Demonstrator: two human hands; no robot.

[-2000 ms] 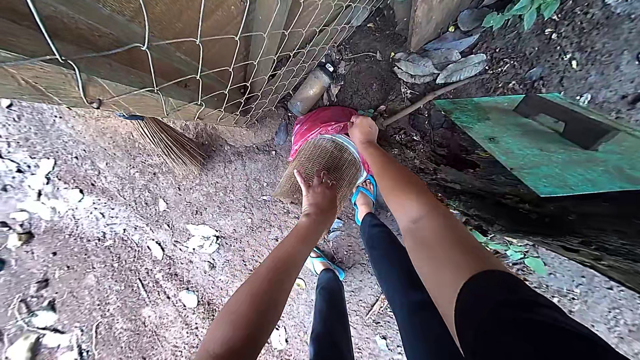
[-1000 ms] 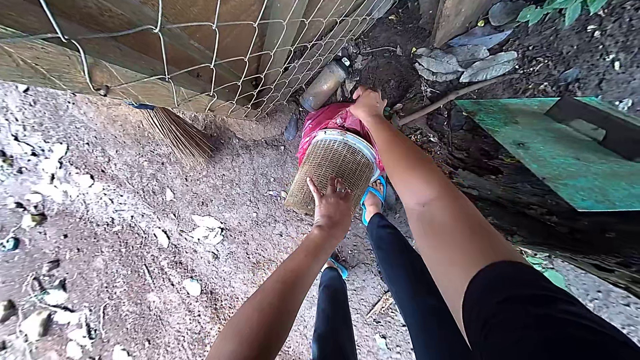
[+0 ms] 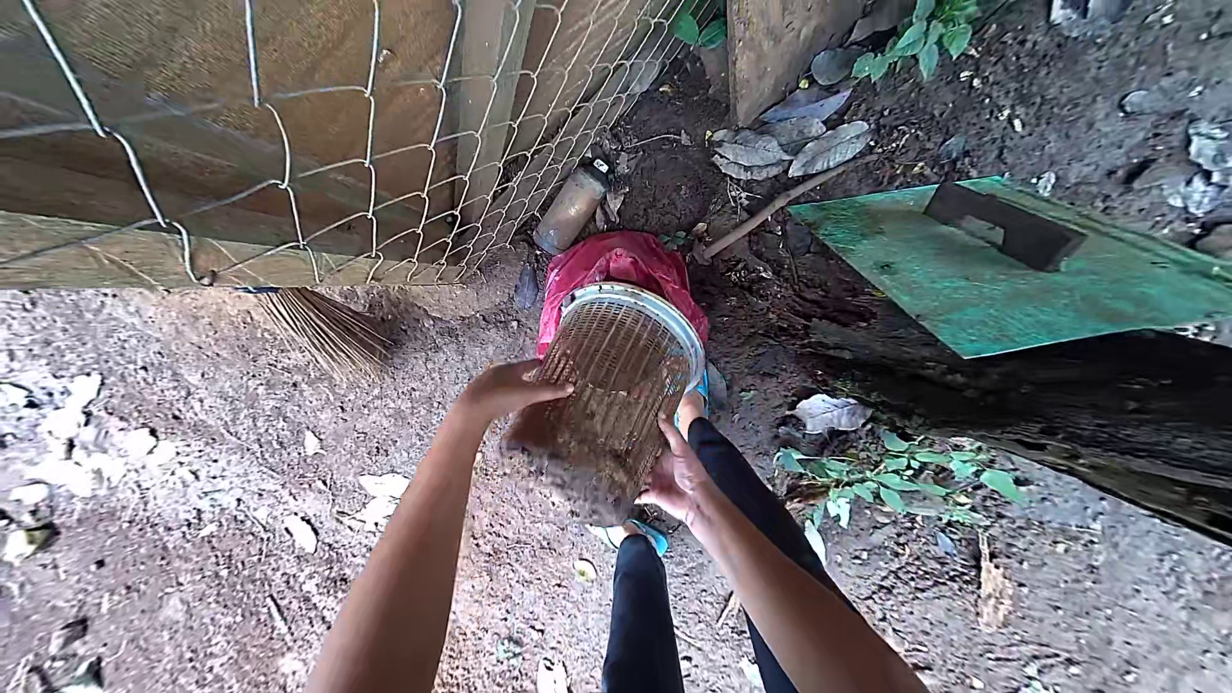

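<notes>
Both hands hold a brown slotted mesh panel (image 3: 616, 385), tilted, with dark dirt on its lower end. My left hand (image 3: 510, 390) grips its left edge with the thumb on top. On the right edge, near the lower end, is my right hand (image 3: 679, 476). The panel's upper part lies within the pale round rim (image 3: 664, 308) of a container. Red plastic (image 3: 616, 258), perhaps a bag, surrounds the far side of that rim. How far the panel reaches inside is hidden.
A wire mesh fence (image 3: 371, 173) with wooden boards runs along the upper left. Beneath it lies a stick broom (image 3: 327, 327). A dirty bottle (image 3: 573, 207) and a stick (image 3: 780, 204) lie beyond the container. At right, a green sheet (image 3: 1020, 279) rests over a dark log (image 3: 962, 414).
My right hand has left the red plastic at the far side and now holds the panel's right edge. My left hand has moved from the panel's face to its left edge. Dirt now shows on the panel.
</notes>
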